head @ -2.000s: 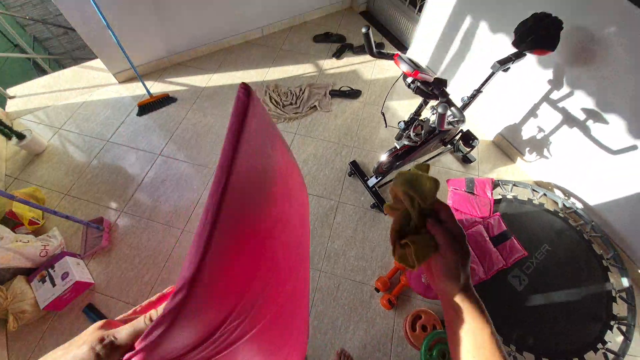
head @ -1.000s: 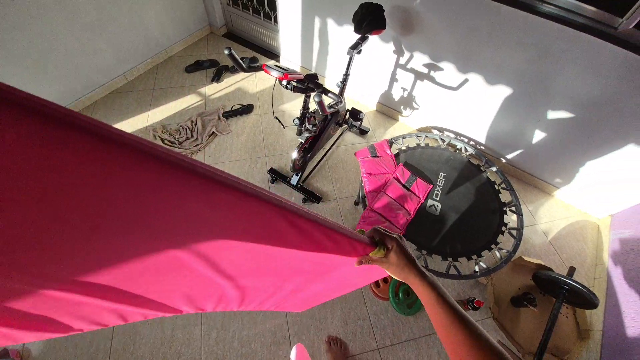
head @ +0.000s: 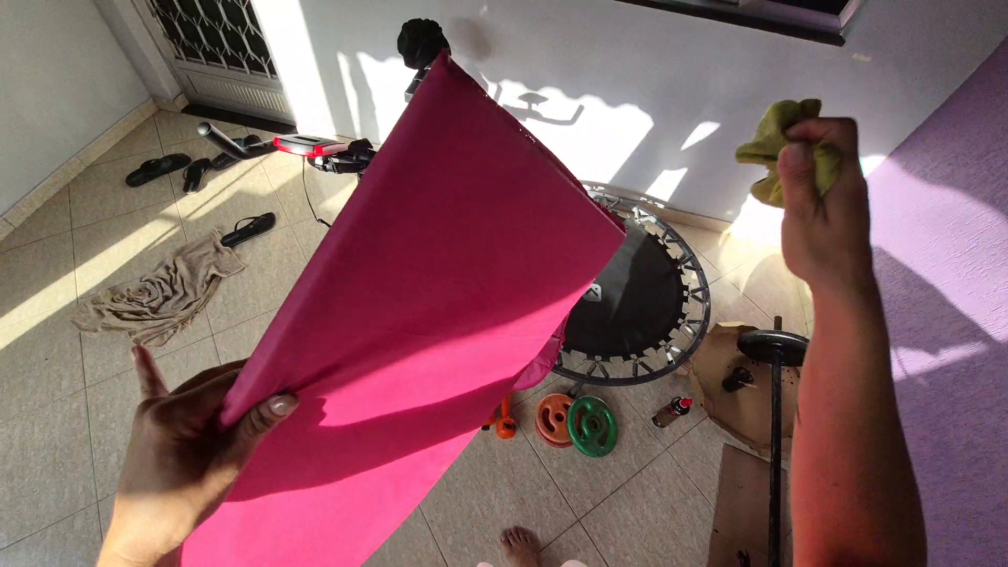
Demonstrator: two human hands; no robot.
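Observation:
A large pink sheet of smooth material [head: 425, 268] spans the middle of the view, its pointed corner up near the back wall. My left hand [head: 197, 441] grips its left edge at the lower left, thumb on top. At the upper right, my right hand [head: 827, 197] is raised and closed around a crumpled yellow-green cloth [head: 780, 150], apart from the pink sheet. The sheet hides most of an exercise bike and part of the trampoline.
On the tiled floor lie a beige cloth [head: 161, 291], black flip-flops [head: 250, 229], an orange weight plate [head: 554, 420], a green weight plate [head: 592, 426] and a bottle [head: 671, 412]. A mini trampoline [head: 630, 291] stands by the wall; a barbell [head: 776, 441] is at right, beside cardboard [head: 724, 378].
The view has swung right. A second ago my right hand was at the pink sheet's edge; now it is raised away from it with the cloth. The left hand has come into view.

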